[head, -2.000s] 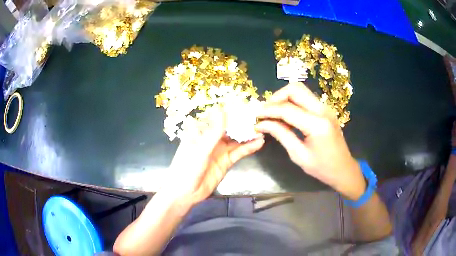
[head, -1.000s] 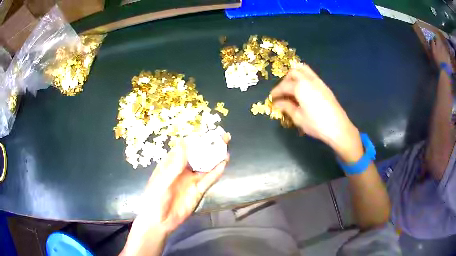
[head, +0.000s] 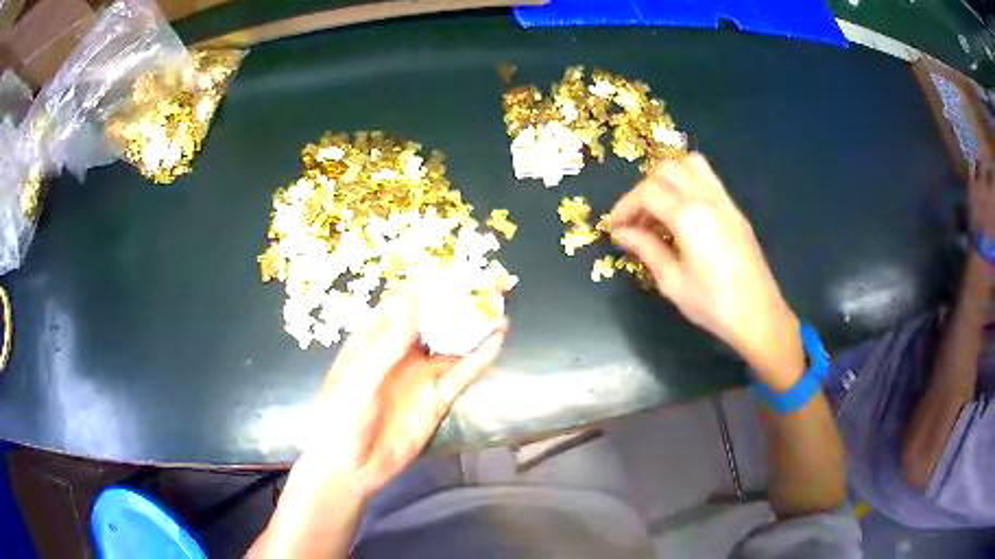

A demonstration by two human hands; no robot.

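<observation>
My left hand (head: 398,382) holds a white plastic part (head: 463,322) at the lower right edge of the left heap of gold metal pieces (head: 366,213). The part is overexposed, with a gold spot on its upper face. My right hand (head: 638,235), with a blue wristband (head: 805,371), is at the lower part of the right heap of gold pieces (head: 633,109). Its thumb and finger are close together over a few loose pieces; whether they pinch one cannot be told. Another white part (head: 548,152) lies at the left side of the right heap.
A clear plastic bag (head: 104,82) with gold pieces spilling out lies at upper left, near cardboard (head: 44,38). A blue sheet (head: 676,13) is at the far edge. A tape roll is cut off at left. A blue stool (head: 142,526) stands below. Another person's arm (head: 949,360) is at right.
My right hand left the white part in my left hand and went to the right heap, where it stays, shifting slightly. The camera view has shifted. My left hand still holds the part.
</observation>
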